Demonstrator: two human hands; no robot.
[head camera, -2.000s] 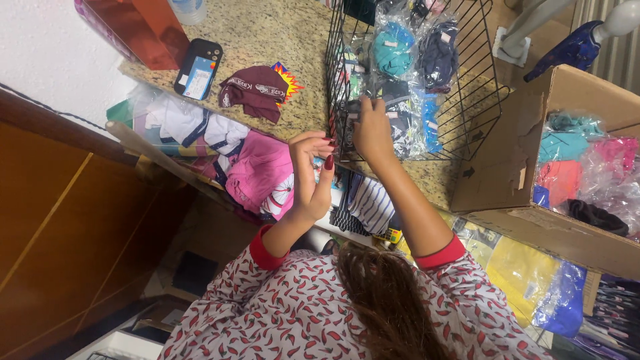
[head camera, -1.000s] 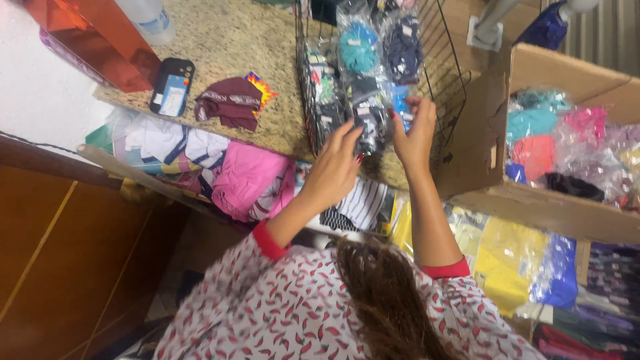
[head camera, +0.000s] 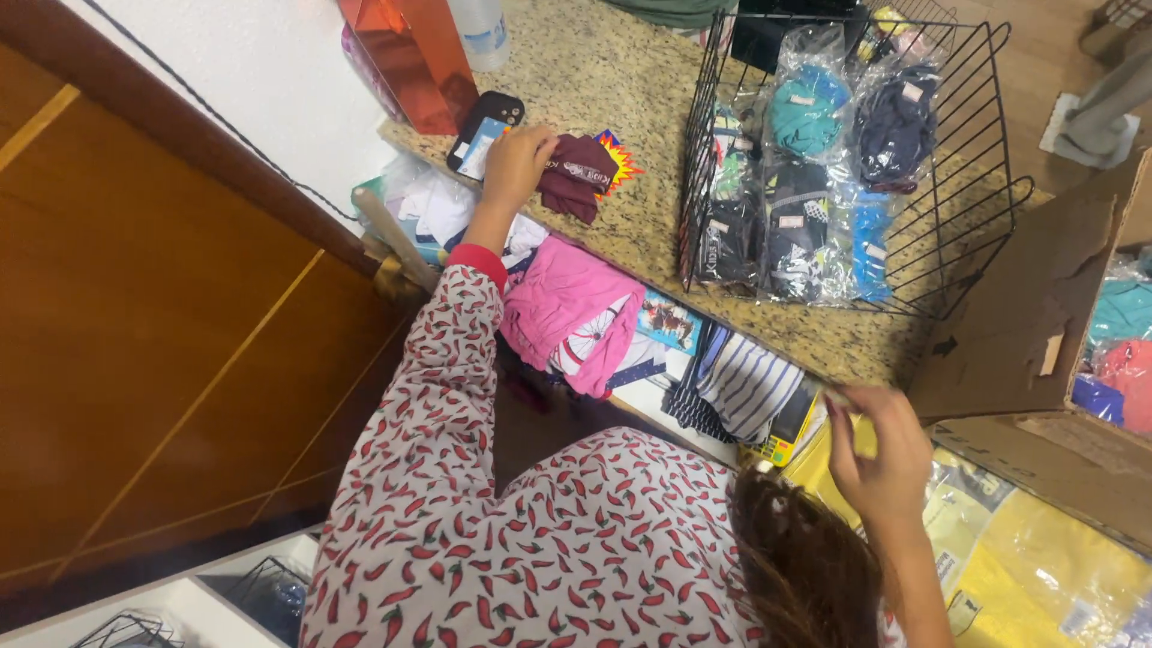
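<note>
My left hand (head camera: 519, 169) reaches over the counter's left part, its fingers at the near edge of a folded maroon garment (head camera: 580, 177) and beside a phone (head camera: 486, 135) with a blue-and-white card on it; whether it grips the garment cannot be told. A red and yellow starburst tag (head camera: 619, 168) pokes out from under the garment. My right hand (head camera: 877, 441) hovers near the counter's front edge with bent fingers, above a yellow package, holding nothing visible. A black wire basket (head camera: 967, 171) holds several clothing items in clear bags, among them a teal one (head camera: 807, 112) and a navy one (head camera: 895, 126).
An open cardboard box (head camera: 1017, 306) with bagged clothes stands at the right. Below the granite counter (head camera: 576, 67) lie a pink garment (head camera: 567, 306), striped cloth (head camera: 751, 378) and a yellow card machine (head camera: 781, 436). A red paper bag (head camera: 418, 63) and a plastic bottle (head camera: 484, 34) stand at the back left.
Both hands have left the bagged clothes in the wire basket. My left hand has moved left to the maroon garment and phone; my right hand has drawn back towards the counter's front edge.
</note>
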